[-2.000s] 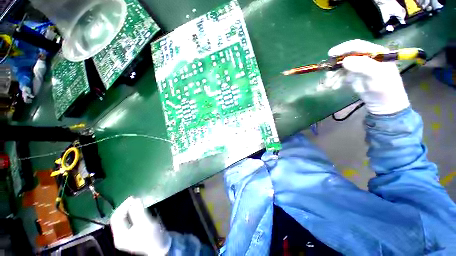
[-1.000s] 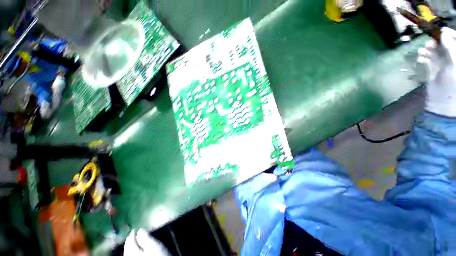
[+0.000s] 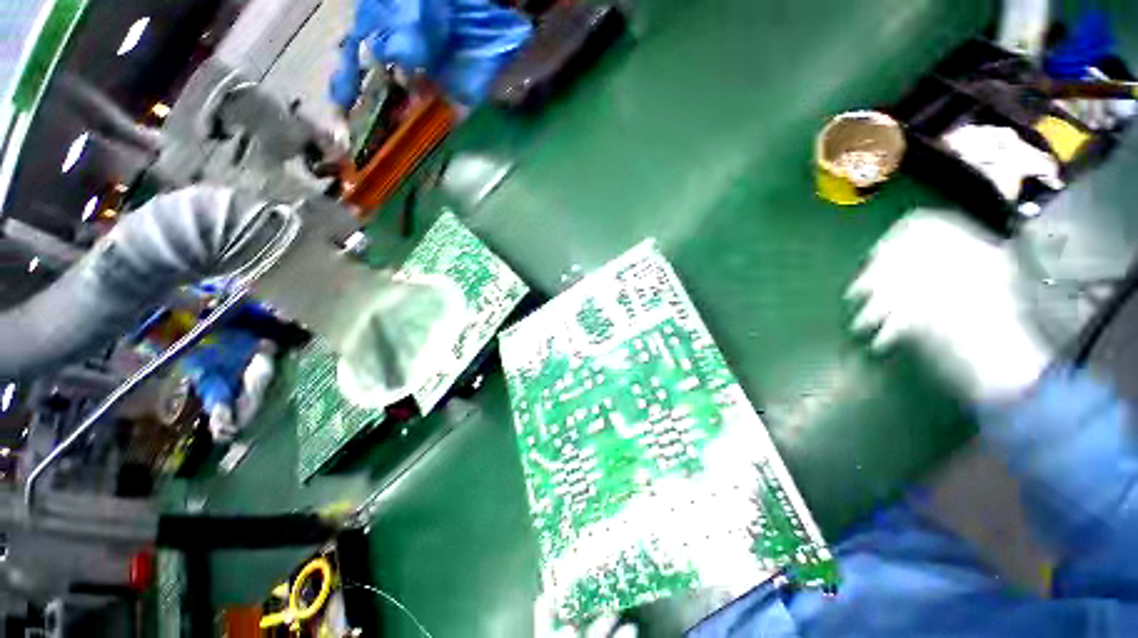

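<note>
The green circuit board (image 3: 637, 430), with silvery pads, lies on the green bench in front of me. My right hand (image 3: 955, 299), in a white glove, is blurred and empty above the bench, right of the board, fingers apart. Only white-gloved fingertips of my left hand (image 3: 597, 627) show at the board's lower edge, cut off by the frame; whether they grip it I cannot tell. A thin brown shaft, perhaps the soldering iron (image 3: 1098, 90), lies across the black parts tray at the right edge.
A yellow tin (image 3: 859, 156) stands beside the black parts tray (image 3: 930, 106), which holds white cloths. The clear hood (image 3: 399, 343) hangs over other boards (image 3: 481, 299) at left. A yellow ring (image 3: 306, 588) is at lower left. People's blue sleeves (image 3: 431, 44) show beyond.
My right hand has let go of the soldering iron and moved back from the tray side. My left fingertips have come to the board's lower edge. The view has shifted, showing more of the left background.
</note>
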